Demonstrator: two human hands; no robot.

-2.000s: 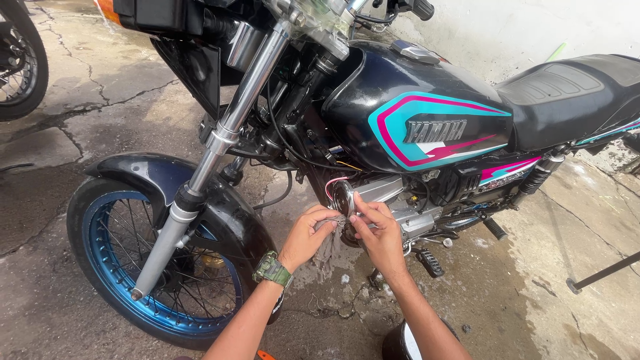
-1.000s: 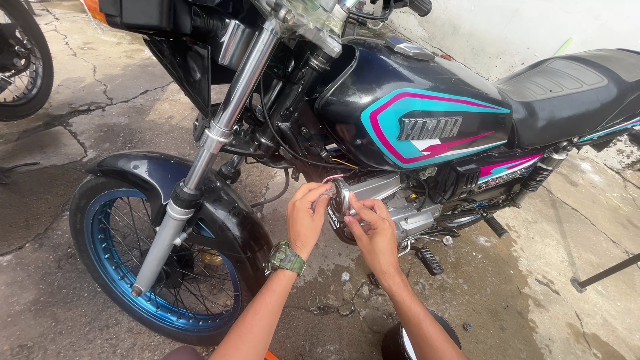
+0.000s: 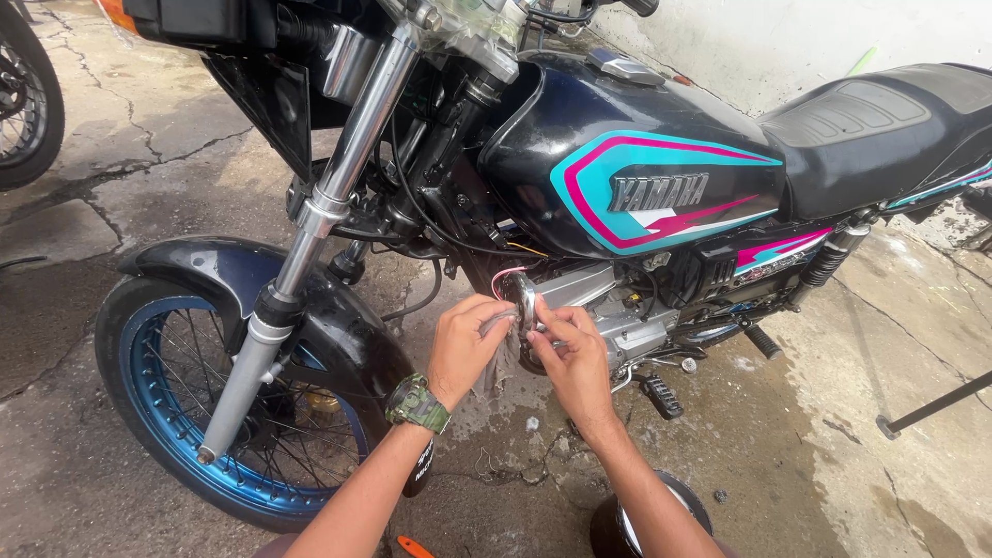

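A Yamaha motorcycle with a dark fuel tank (image 3: 535,186) stands across the view. Near its engine (image 3: 632,325), my left hand (image 3: 465,349) pinches a greyish cloth (image 3: 504,360), which hangs below the fingers. My right hand (image 3: 572,356) grips the edge of a round chrome-rimmed part, perhaps the horn (image 3: 527,302), from the right side. The cloth touches the left side of this part. A pink wire (image 3: 505,273) rises behind it. How the part is attached is hidden.
To the left are the blue-rimmed front wheel (image 3: 143,403) and the black front fender (image 3: 325,325). A dark bucket (image 3: 608,527) stands below my right forearm, and an orange handle (image 3: 413,547) lies at the bottom edge. A metal stand leg (image 3: 938,407) is at right.
My left hand has shifted about the round part, and the cloth now hangs lower beneath its fingers. My right hand stays at the part's right side.
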